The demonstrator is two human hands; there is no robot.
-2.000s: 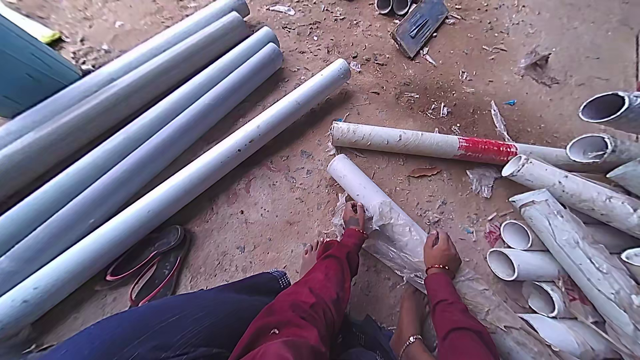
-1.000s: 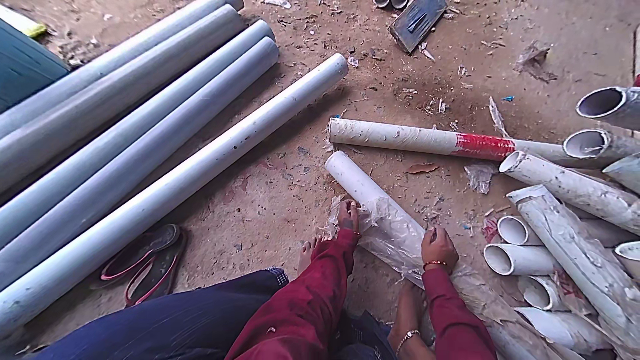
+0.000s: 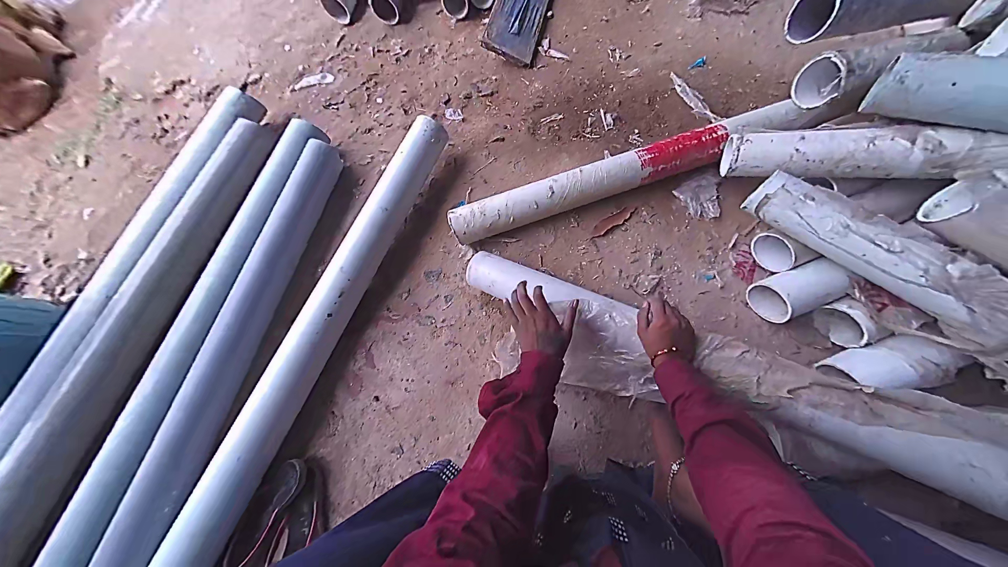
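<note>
A white plastic pipe (image 3: 504, 272) lies on the dirt ground in front of me, its far end bare and the rest in torn clear plastic film (image 3: 598, 354). My left hand (image 3: 542, 319) rests on the pipe and film near the bare end, fingers spread. Farther along the pipe, my right hand (image 3: 665, 327) has its fingers curled at the upper edge of the film; its palm side is hidden. Just beyond lies a whitish pipe with a red band (image 3: 683, 153), apart from the wrapped one.
Several grey-white pipes (image 3: 315, 315) lie side by side on the left. More pipes (image 3: 795, 291), some film-covered, are piled on the right. Sandals (image 3: 279, 512) lie by the near left pipe. A dark flat board (image 3: 516, 27) and scraps of film are at the top.
The view has turned to the right. My left hand has opened from a closed hold at the film to spread fingers on the pipe. My right hand stays at the film's upper edge.
</note>
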